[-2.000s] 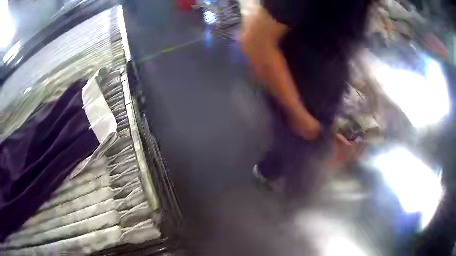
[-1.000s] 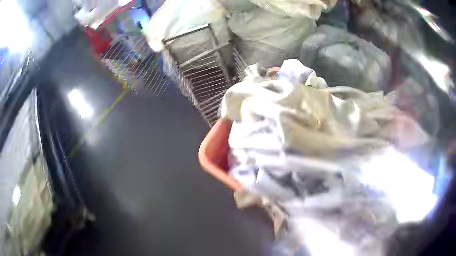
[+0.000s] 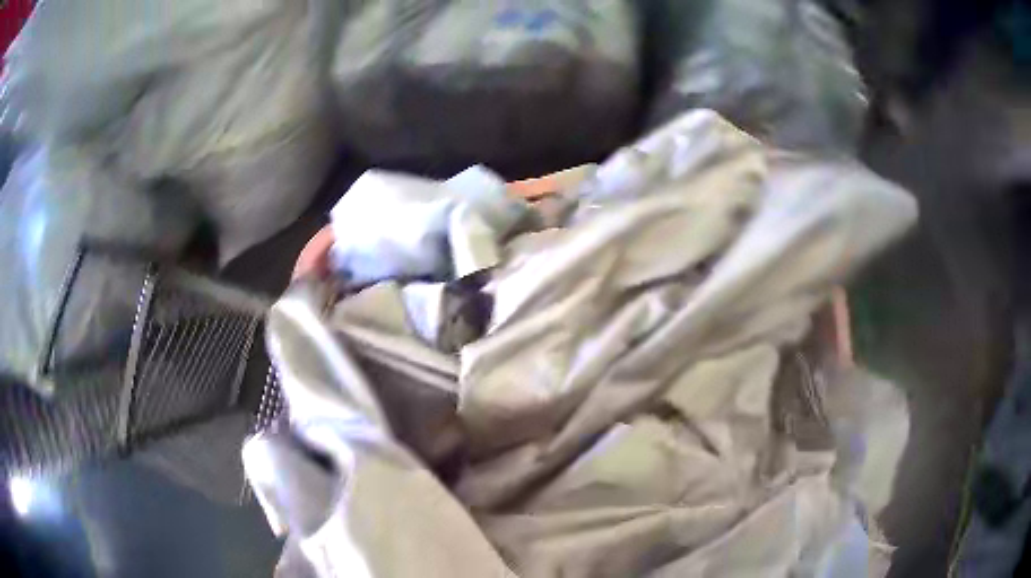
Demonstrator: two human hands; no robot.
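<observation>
A heap of crumpled beige and whitish curtain fabric (image 3: 611,327) lies in an orange plastic tub (image 3: 314,257) right in front of me. Only parts of the tub's rim show, at the back, left and right. Cloth hangs over the rim at the front left and at the right. A whiter bunch of cloth (image 3: 390,220) lies at the back left of the heap. Neither of my hands is in view. The picture is blurred.
Large pale filled bags (image 3: 486,68) stand behind the tub and at the upper left. A metal wire rack (image 3: 187,350) stands left of the tub. Dark floor (image 3: 147,508) shows at the lower left, and more floor at the right.
The view has swung right, from the ribbed table with purple cloth and a person in dark clothes to the tub, which now fills the middle. The table and person are out of view.
</observation>
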